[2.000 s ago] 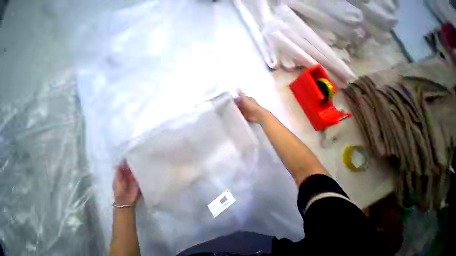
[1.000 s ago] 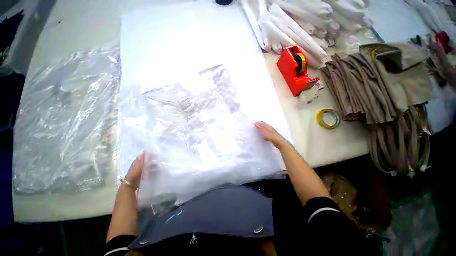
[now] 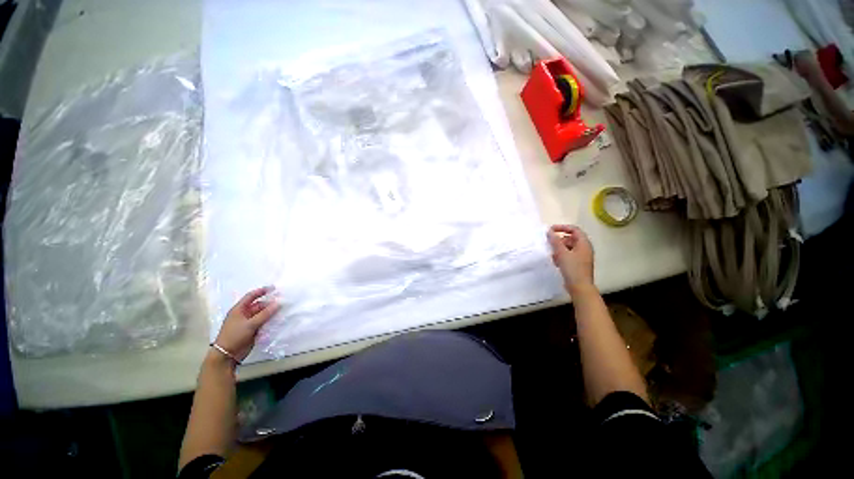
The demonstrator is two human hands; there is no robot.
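Observation:
A wrapped flat bundle (image 3: pixel 375 131) lies inside a clear poly bag (image 3: pixel 440 262) on the white board (image 3: pixel 243 33). A small white label shows through the film at its middle. The glossy bag extends past the bundle to the board's near edge. My left hand (image 3: pixel 245 323) is at the bag's near left corner, fingers curled in a pinch on the film. My right hand (image 3: pixel 573 260) is at its near right side, thumb and finger pinched on the film edge. Glare hides part of the film.
A pile of clear bags (image 3: pixel 103 224) lies left. Right of the board are a red tape dispenser (image 3: pixel 554 112), a yellow tape roll (image 3: pixel 614 206) and stacked taupe tote bags (image 3: pixel 693 150). White rolls (image 3: pixel 552 37) lie at the far side. The table's near edge (image 3: pixel 112 393) runs below.
The bundle went from open view into the clear bag, then lay farther from me. My hands have moved apart towards the bag's near corners, and the bag is spread flatter.

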